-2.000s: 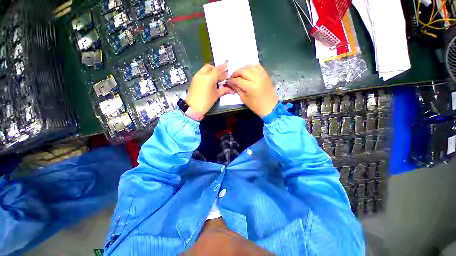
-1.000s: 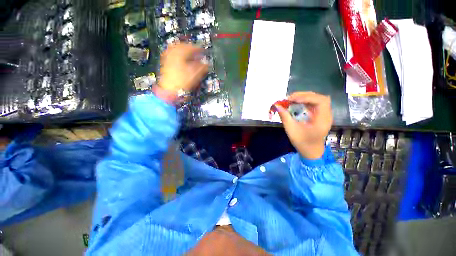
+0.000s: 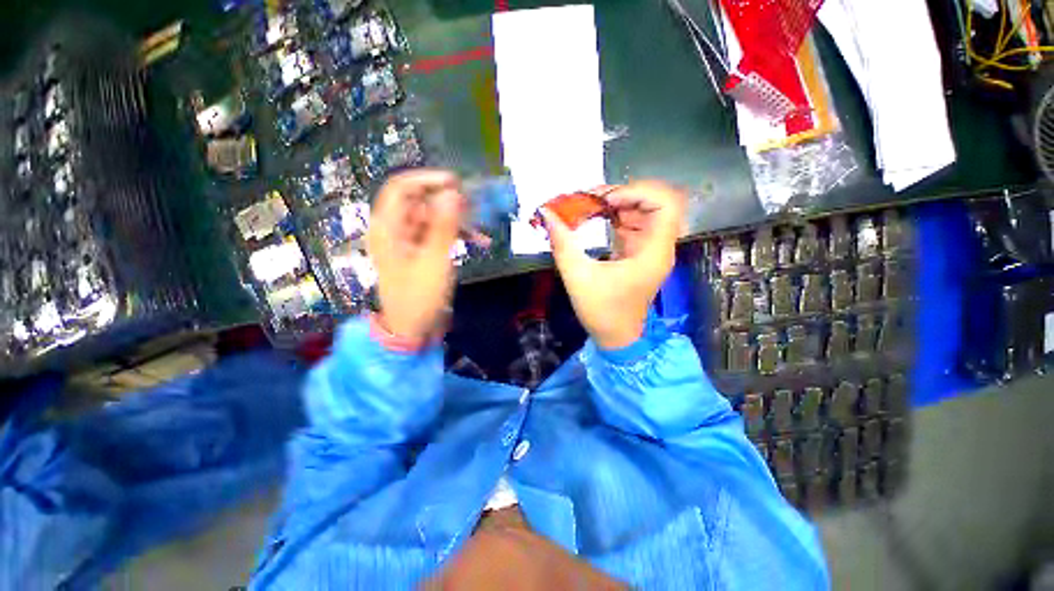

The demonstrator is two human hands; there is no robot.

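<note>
My left hand [image 3: 418, 237] is raised in front of the blister tray, blurred, and holds a blue-green circuit board module [image 3: 490, 203] in its fingertips. My right hand [image 3: 618, 248] holds an orange-red copper foil sticker [image 3: 573, 210] between thumb and fingers, over the lower end of the backing strip. The long white backing strip [image 3: 550, 98] lies on the bench and shows no pieces on its visible part. The module and the sticker are close together but look apart.
The blister tray with silver and blue modules [image 3: 275, 261] is left of the strip, stacked blister trays [image 3: 87, 208] at far left. Tweezers [image 3: 702, 25], red label strips [image 3: 772, 69], a clear plastic bag [image 3: 800, 173] and white liners [image 3: 896, 104] are upper right. A lower tray [image 3: 798, 346] is below the bench edge.
My left hand has come back from over the blister tray and now holds a module. My right hand still holds the orange-red piece. The view has shifted, so the bench items appear moved.
</note>
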